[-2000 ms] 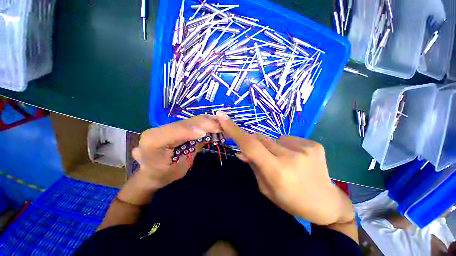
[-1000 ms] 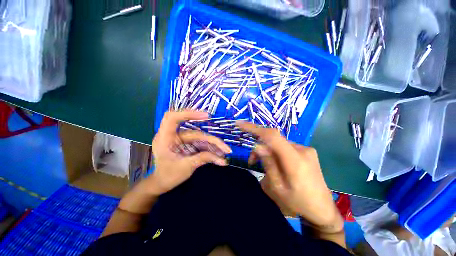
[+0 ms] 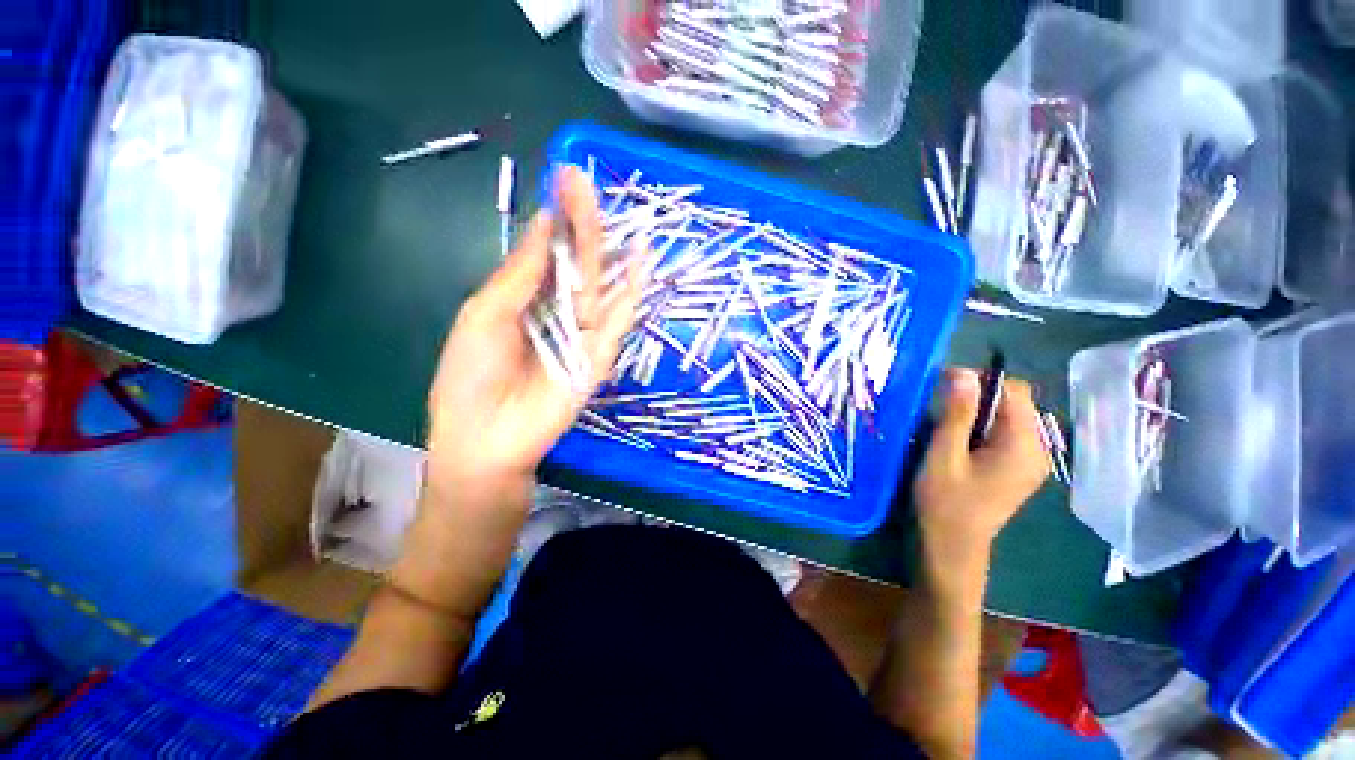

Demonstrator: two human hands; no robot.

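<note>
A blue plastic tray [image 3: 929,356] full of loosely heaped silver-white slim metal rod parts [image 3: 751,334] sits on the green bench in front of me. My left hand [image 3: 520,342] is palm up over the tray's left edge, blurred, with a few slim metal rod parts [image 3: 562,319] lying across its palm and fingers. My right hand [image 3: 981,460] is at the tray's right side, closed on a short dark tool [image 3: 990,398] that points up. Most of the tool is hidden in the fingers.
A clear box [image 3: 751,126] of neatly laid parts stands beyond the tray. Small clear bins [image 3: 1107,512] with a few parts are at the right. A lidded clear box [image 3: 164,193] is at the left. Loose parts [image 3: 439,147] lie on the bench [image 3: 364,267]. A cardboard box [image 3: 275,520] is below.
My hands have moved apart, the left up and left over the tray, the right out to its right side. The dark tool now shows. The view has shifted, showing more of the far box.
</note>
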